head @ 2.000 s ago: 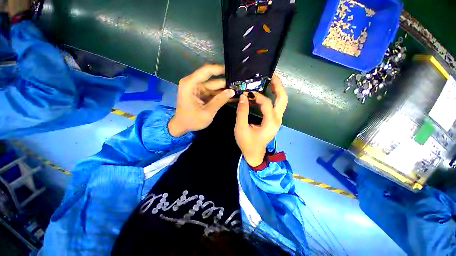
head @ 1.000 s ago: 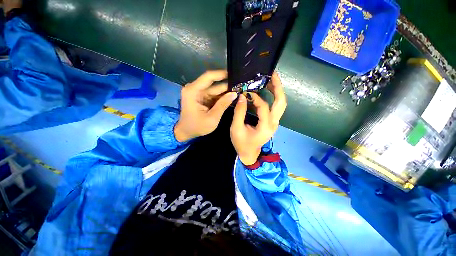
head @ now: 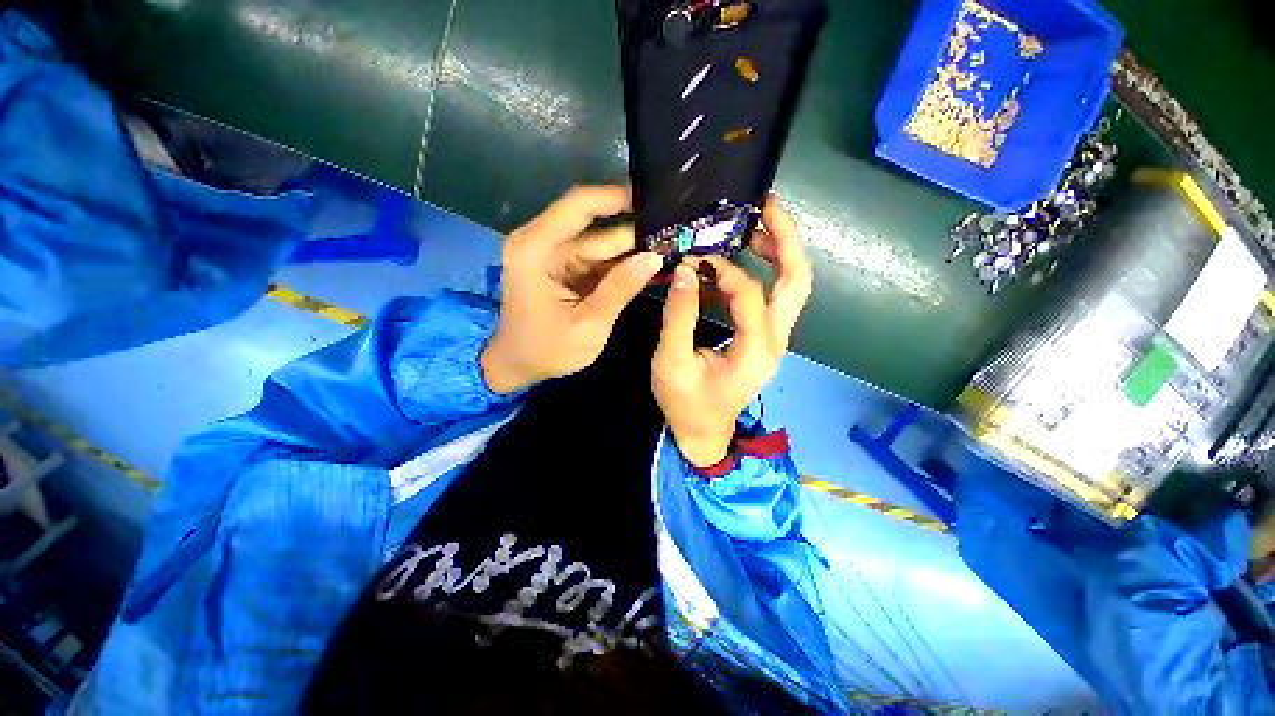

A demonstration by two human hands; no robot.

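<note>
A black phone housing is held upright in front of me, with white and orange marks inside and electronics at its near end. Its far end is cut off by the top edge. My left hand grips its near left corner, thumb at the bottom edge. My right hand grips the near right corner, with thumb and index finger together at the bottom edge. A small dark piece shows by the right fingertips; I cannot tell if it is loose or part of the housing.
A blue parts bin with small tan pieces stands at the upper right. A pile of loose dark and silver components lies beside it. Packed blister trays with yellow tape are at the right. Blue smock sleeves of other people show on both sides.
The housing tilted one second ago and is now tilted back, showing more of its inside marks. Both hands keep nearly the same grip. The surroundings shift slightly left with the camera.
</note>
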